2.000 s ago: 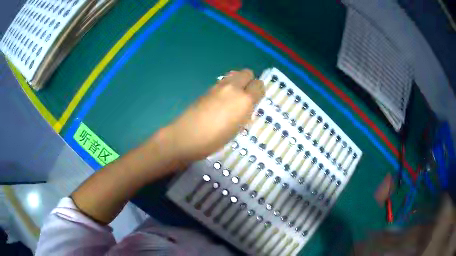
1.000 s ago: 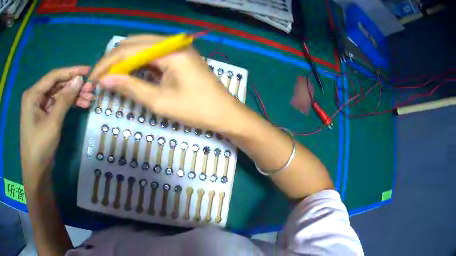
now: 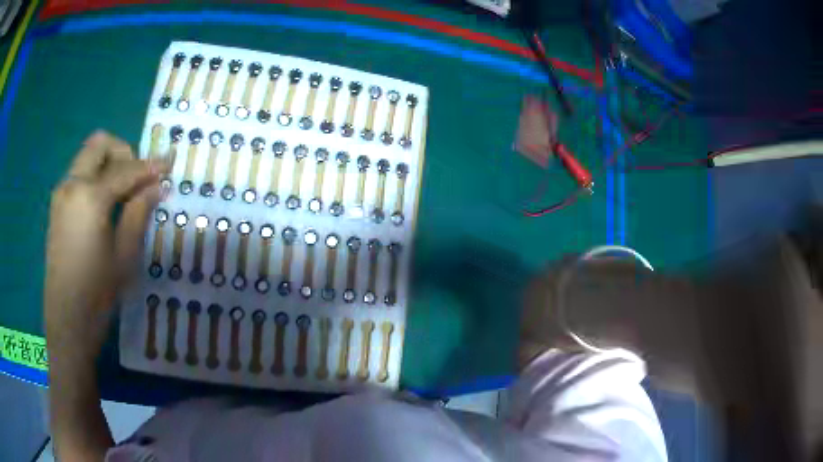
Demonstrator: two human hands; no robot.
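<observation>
A white tray (image 3: pixel 135 298) lies on the green mat, with four rows of brown dumbbell-shaped slots. Tiny round discs, silver or dark, sit at many slot ends. In the bottom row the rightmost slots show bare brown ends. My left hand (image 3: pixel 99 207) is over the tray's left edge, fingertips drawn together beside the left end of the second row. It is blurred; I cannot tell whether it holds a disc. My right hand (image 3: pixel 722 316) is a dark blur at the lower right, beyond the bracelet; its fingers and anything in them cannot be made out.
Right of the tray lie a red clip (image 3: pixel 573 167), a reddish square (image 3: pixel 534 135) and a thin dark stick (image 3: pixel 549 70). Thin wires run past them to a cream rod (image 3: pixel 767 155). A blue object (image 3: pixel 650 41) stands at the upper right. A green label (image 3: pixel 23 347) is at the left.
My right hand has left the tray's upper left and swung to the lower right; the yellow pen is no longer visible. My left hand stays at the left edge. The view has shifted.
</observation>
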